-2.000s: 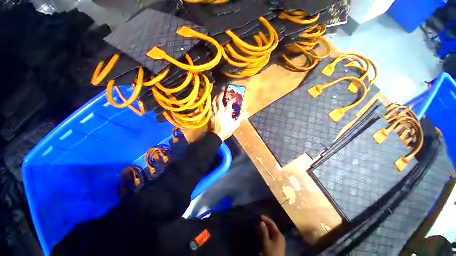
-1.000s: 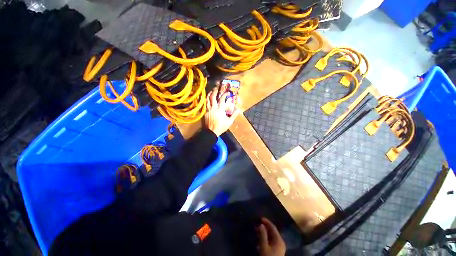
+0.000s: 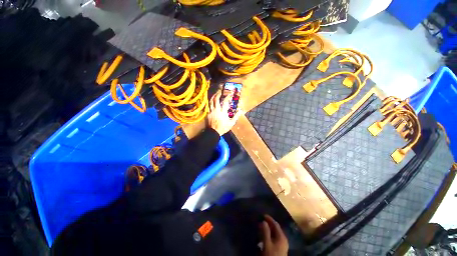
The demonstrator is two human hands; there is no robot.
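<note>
My left hand (image 3: 220, 114) lies at a smartphone (image 3: 232, 98) with a bright colourful screen on the cardboard; its fingers touch the phone's left side and lower part. Whether they grip it is hard to tell. My right hand (image 3: 274, 237) is at the bottom edge, partly hidden by dark cloth, with some fingers showing; I cannot tell if it holds anything. Right of the phone lie a grey check bag panel (image 3: 285, 117) with yellow-orange handles (image 3: 346, 90) and a second check panel (image 3: 351, 160) with handles at its upper right.
Stacked dark panels with bunches of orange handle loops (image 3: 183, 102) lie beyond and left of the phone. A blue crate (image 3: 90, 165) at left holds handled pieces. Another blue crate (image 3: 441, 95) is at right. Long black strips (image 3: 381, 207) cross the right panels. Worn cardboard (image 3: 288, 182) shows between.
The camera view has shifted slightly. My left hand stays at the phone, with its fingers moved a little off the screen. My right hand has hardly moved.
</note>
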